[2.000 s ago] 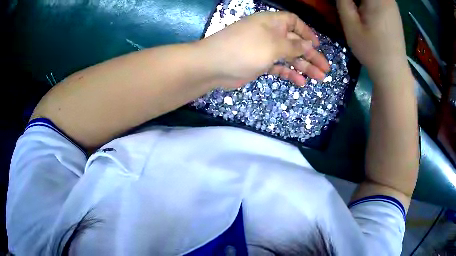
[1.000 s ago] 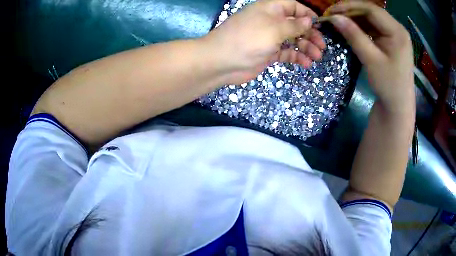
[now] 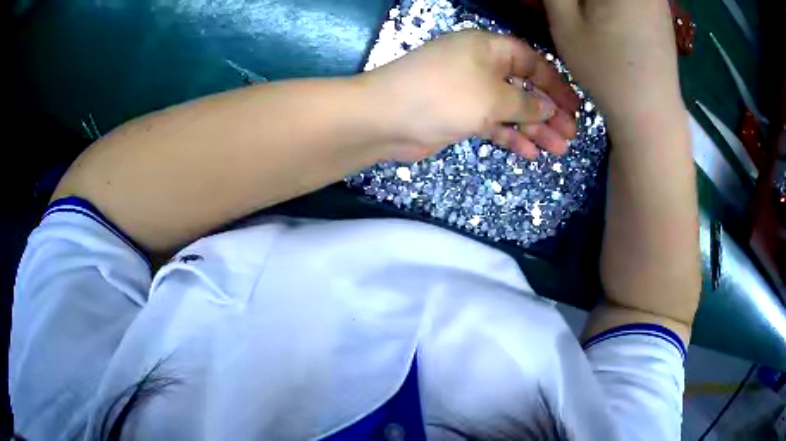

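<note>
The parts tray (image 3: 569, 244) lies in front of me, full of small metal parts (image 3: 483, 185) that glitter silver-white. My left hand (image 3: 517, 99) is over the tray, palm partly turned up and fingers curled, with one or a few tiny shiny parts between the fingers. My right hand (image 3: 616, 26) is at the top edge, beyond the tray's right side. Its fingers are cut off by the picture's edge, so anything in them is hidden.
The glossy green table covering (image 3: 284, 34) surrounds the tray. White strips (image 3: 728, 129) and red-brown fixtures (image 3: 751, 138) lie at the right. A dark pen-like item (image 3: 715, 254) lies on the green surface beside my right forearm.
A second ago both hands met at the top, with a thin yellowish tool in my right hand. Now my left hand is lower over the tray and my right has moved up, partly out of view.
</note>
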